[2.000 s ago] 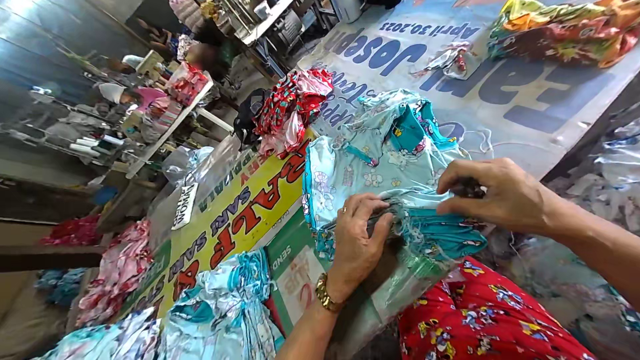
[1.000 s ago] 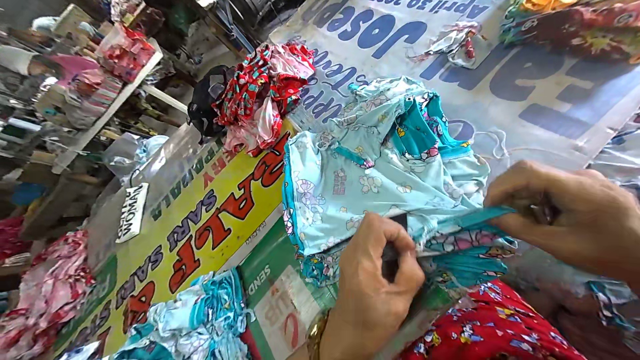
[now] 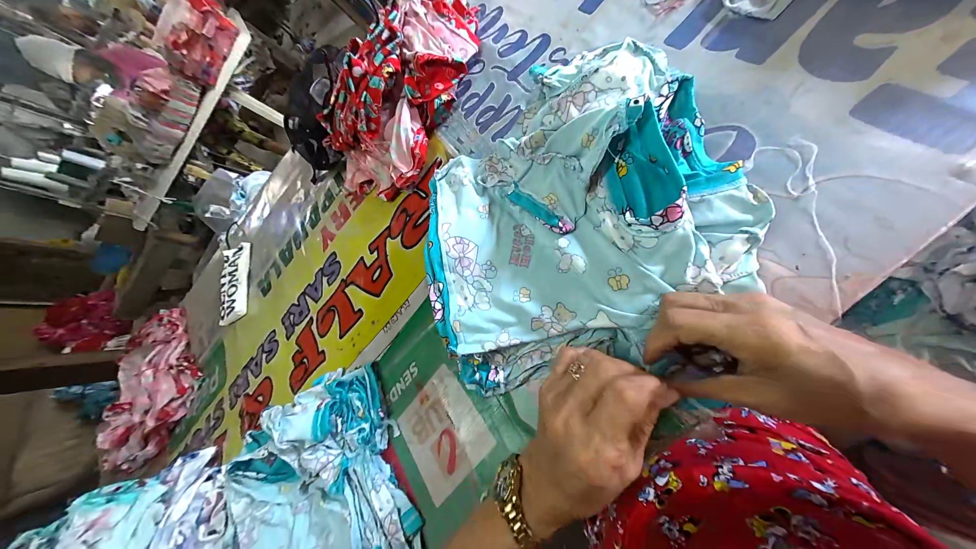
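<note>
Light teal printed garments [image 3: 564, 282] with darker teal trim lie in a loose stack in front of me, their inner sides partly turned up. My left hand [image 3: 598, 427], with a ring and a gold wristwatch [image 3: 509, 488], pinches the near edge of the stack. Against its fingertips, my right hand [image 3: 724, 351] grips the same edge between thumb and fingers. The cloth between the fingers is mostly hidden. White loose thread [image 3: 812, 198] trails from the right side of the garments. Red printed fabric [image 3: 747, 488] covers my lap just below the hands.
Printed tarpaulins [image 3: 877, 114] cover the work surface. Red printed garments [image 3: 381, 91] are heaped at the back, beside a black item [image 3: 309, 107]. More teal garments [image 3: 305, 473] are bunched at the lower left. Pink garments [image 3: 152, 389] hang at far left, and a person [image 3: 57, 57] is behind.
My hands, apart one second ago with a teal strip stretched toward my right hand, are now together at the garment's near edge. The stack stays in front of me.
</note>
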